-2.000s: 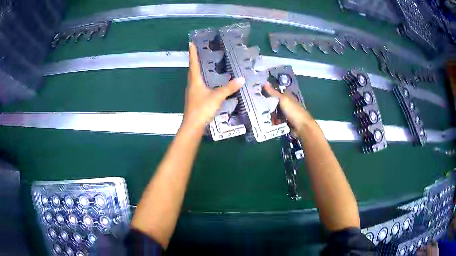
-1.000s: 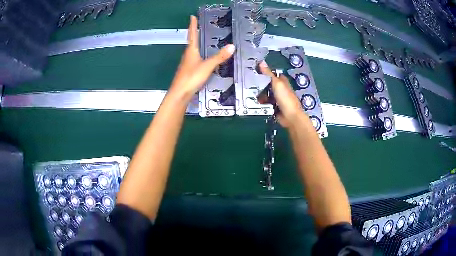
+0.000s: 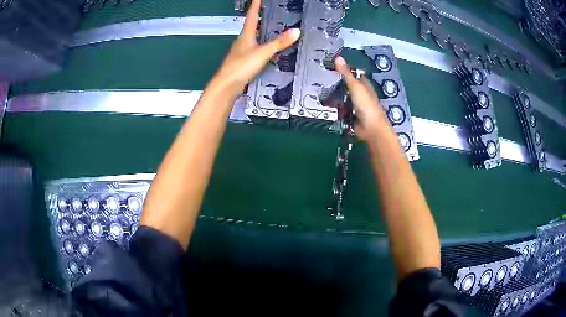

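Observation:
Two stacks of grey notched strips stand side by side on the green bench, the left stack (image 3: pixel 270 93) and the right stack (image 3: pixel 313 80), their upper ends cut off by the picture's top. My left hand (image 3: pixel 245 59) holds them from the left, its thumb across the top between the stacks. My right hand (image 3: pixel 363 102) grips the right stack's notched right side; its fingers are partly hidden. A thin dark strip standing on edge (image 3: pixel 341 176) extends below my right hand. A loaded four-position strip (image 3: pixel 396 114) lies just right of my right hand.
A stack of loaded strips (image 3: pixel 486 124) and another loaded strip (image 3: pixel 532 133) lie to the right. Notched strips (image 3: pixel 434 31) lie along the far side. A filled blister tray (image 3: pixel 93 229) is at the lower left. Stacked loaded strips (image 3: pixel 490 275) are at the lower right. Pale metal strips (image 3: pixel 143 102) cross the bench.
The two notched stacks, tilted at first, now stand straighter and higher in the picture, with both hands still on them. The loaded strip beside my right hand is more exposed. The view has shifted.

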